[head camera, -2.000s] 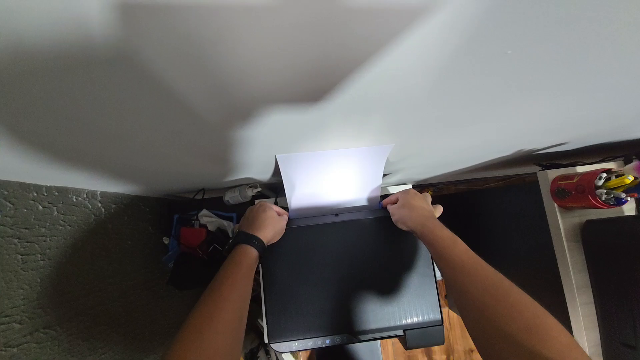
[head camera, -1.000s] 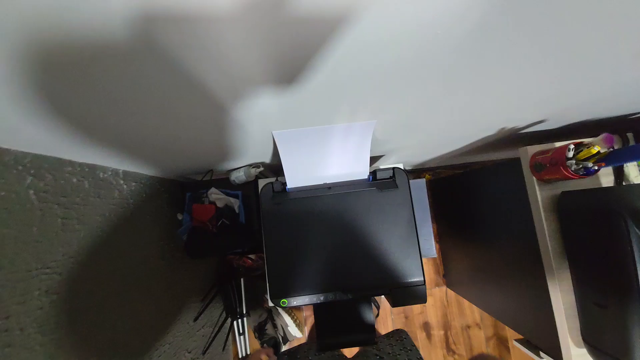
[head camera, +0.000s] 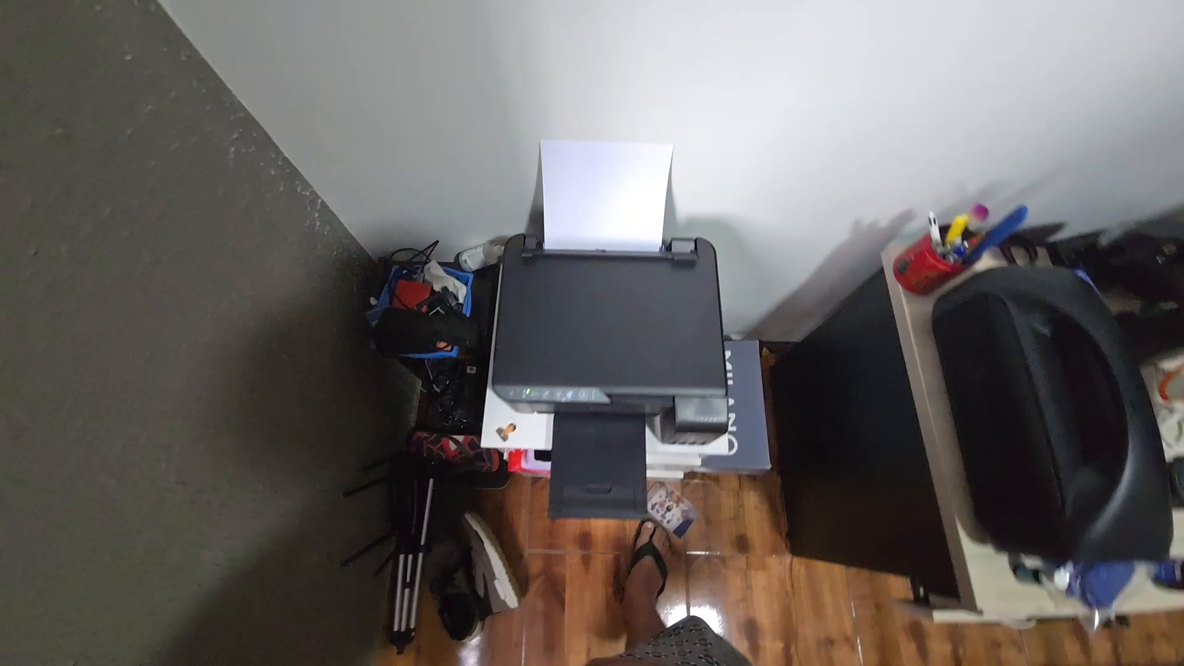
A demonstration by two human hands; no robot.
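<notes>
Neither my left hand nor my right hand is in the head view. A black inkjet printer [head camera: 610, 324] stands against the wall on a white surface, its lid closed. White paper [head camera: 606, 196] stands upright in the rear feed and leans toward the wall. The output tray [head camera: 598, 467] sticks out from the printer's front, with no sheet on it. A small green light shows on the control panel [head camera: 555, 394].
Left are a blue basket [head camera: 470, 294] of odds and ends, a folded tripod [head camera: 407, 573] and shoes [head camera: 490, 560]. A printed card [head camera: 672, 509] lies on the floor. Right, a desk holds a red pen cup [head camera: 920, 266] and a black case [head camera: 1045, 416].
Both hands, at the paper's two lower edges two seconds ago, have left the view. The paper remains in the rear feed. The view has widened.
</notes>
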